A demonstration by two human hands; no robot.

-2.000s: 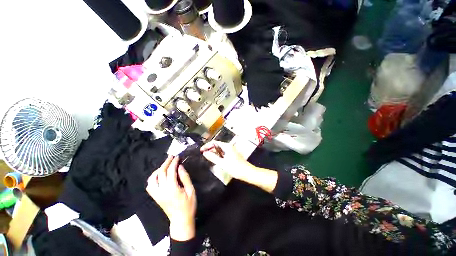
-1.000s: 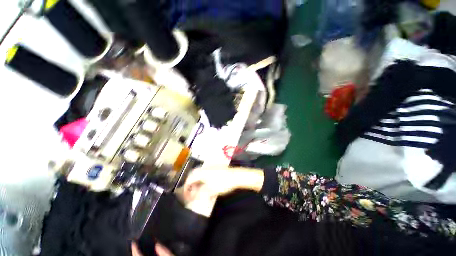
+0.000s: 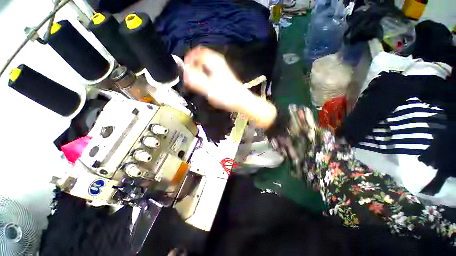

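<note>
The cream overlock machine (image 3: 145,145) stands at left centre, with its presser foot and needle area (image 3: 131,192) at the lower front. Black fabric (image 3: 90,225) lies in front of and below it, and a clear plate (image 3: 145,225) angles down beside the foot. My right hand (image 3: 207,75) is blurred, raised behind the machine, right of the thread cones and over dark fabric. Whether it holds anything cannot be told. Of my left hand (image 3: 177,252) only a small blurred skin-coloured bit shows at the bottom edge.
Black thread cones (image 3: 147,50) stand above the machine. A fan (image 3: 15,230) is at lower left. Red thread (image 3: 229,166) lies on the table edge beside a white bag (image 3: 260,157). Striped and black garments (image 3: 415,125) are piled at right, beyond the green floor (image 3: 285,90).
My right hand has moved from the needle area up and back past the machine. My left hand has dropped almost out of the picture. The view has shifted, showing more thread cones.
</note>
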